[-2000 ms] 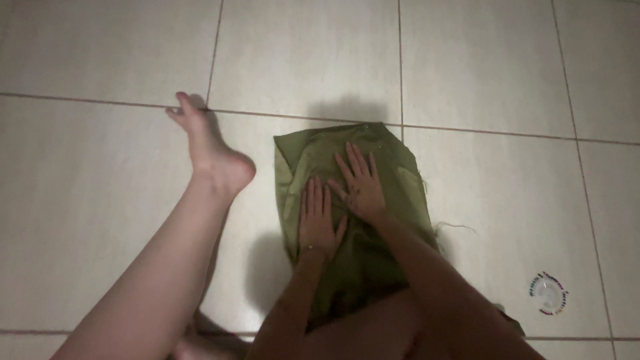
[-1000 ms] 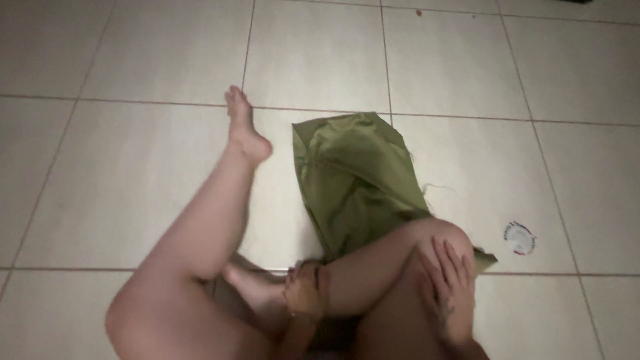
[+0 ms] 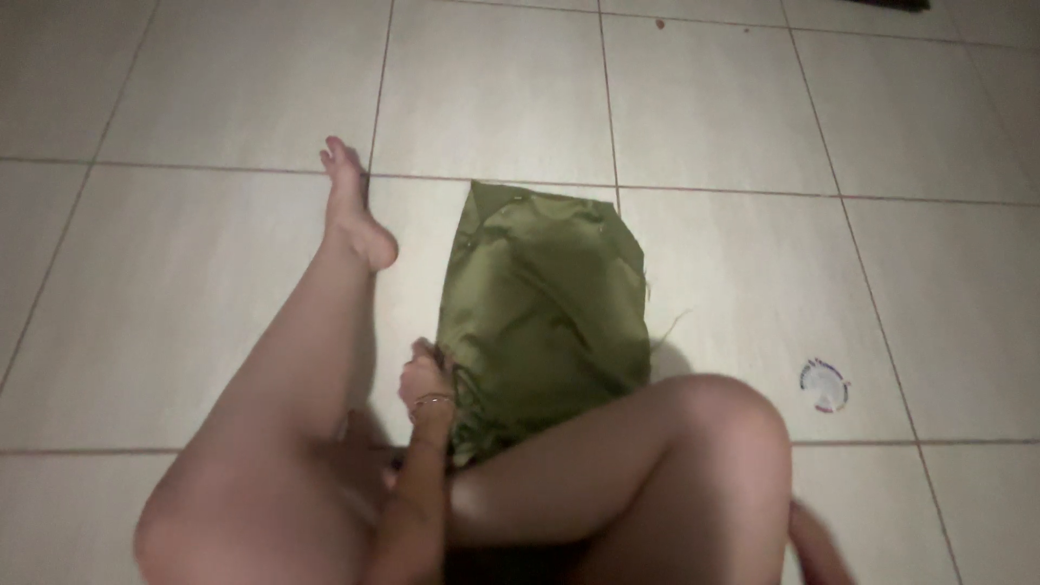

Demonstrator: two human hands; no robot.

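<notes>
A piece of green satiny fabric (image 3: 552, 309) lies wrinkled on the tiled floor, its upper corners folded and loose threads along its right edge. My left hand (image 3: 426, 375), with a thin bracelet at the wrist, is closed on the fabric's left edge, where the cloth bunches up. The lower part of the fabric runs behind my bent right leg. Only a blurred part of my right arm shows beside the right knee; the hand itself is hidden, and what it touches cannot be seen.
My left leg (image 3: 276, 366) stretches along the fabric's left side, and my bent right knee (image 3: 723, 422) is at its lower right. A round clear case with colored-head pins (image 3: 825, 386) lies on the tiles to the right. A dark object (image 3: 890, 4) shows at the top edge.
My left hand has moved from near my lower right leg up to the fabric's left edge and taken hold. My right hand has left the right knee. Two seconds ago both hands lay on the fabric.
</notes>
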